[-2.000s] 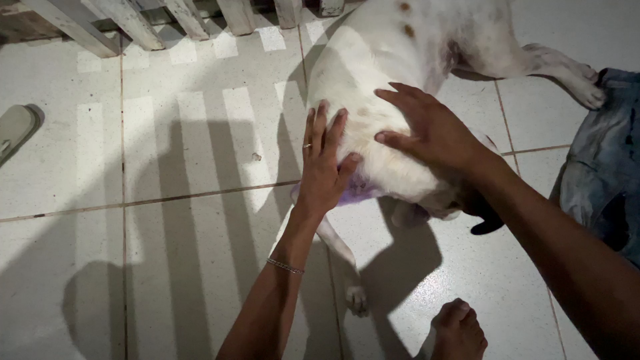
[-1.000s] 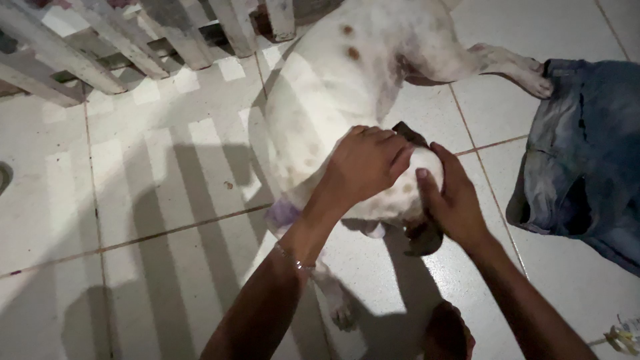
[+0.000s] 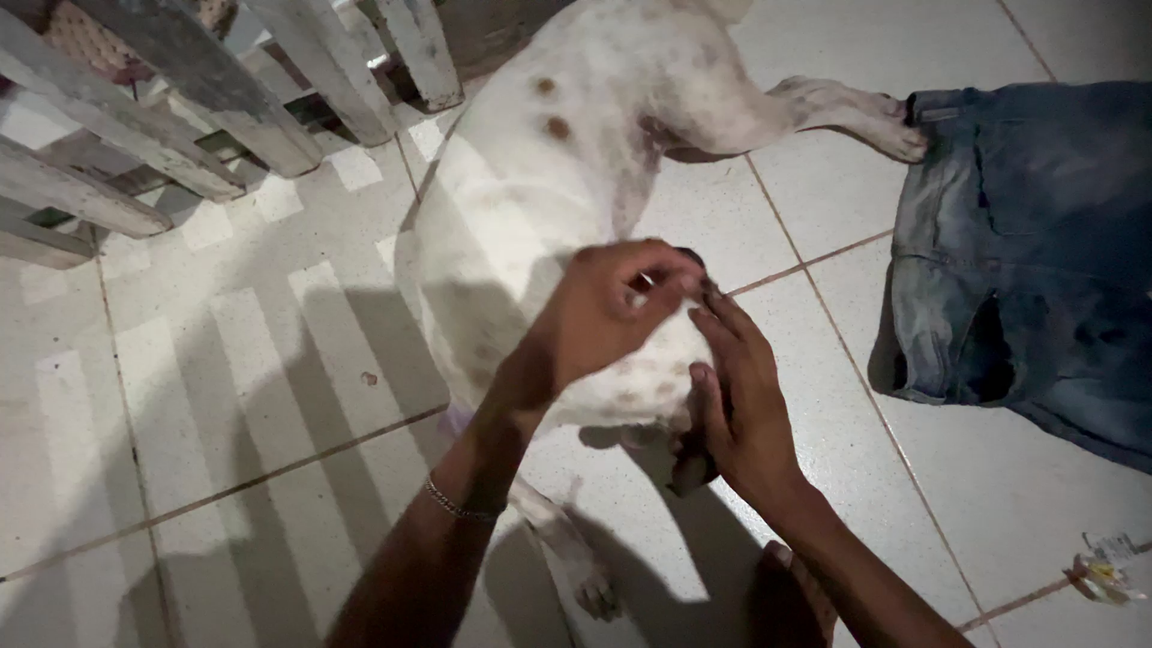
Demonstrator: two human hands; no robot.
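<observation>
A white dog with brown spots (image 3: 513,198) lies on its side on the tiled floor, its head toward me. My left hand (image 3: 612,310), with a chain bracelet on the wrist, is over the dog's head and neck, thumb and fingertips brought together near a dark ear. Whether they pinch the ear or fur is not clear. My right hand (image 3: 742,387) lies along the other side of the head, fingers extended, fingertips close to those of my left hand. The dog's face is mostly hidden. A purple patch shows near its front leg, beside my left forearm.
Blue denim garment (image 3: 1062,252) lies on the floor at the right, touching the dog's hind paw. Wooden slats (image 3: 225,99) stand at the upper left. A crumpled wrapper (image 3: 1102,571) is at the lower right. My bare foot (image 3: 787,594) is partly visible below my right hand.
Both hands have moved from the dog's neck and shoulder area to its head. My left hand's fingertips have come together near the ear. The view has shifted, showing more of the denim.
</observation>
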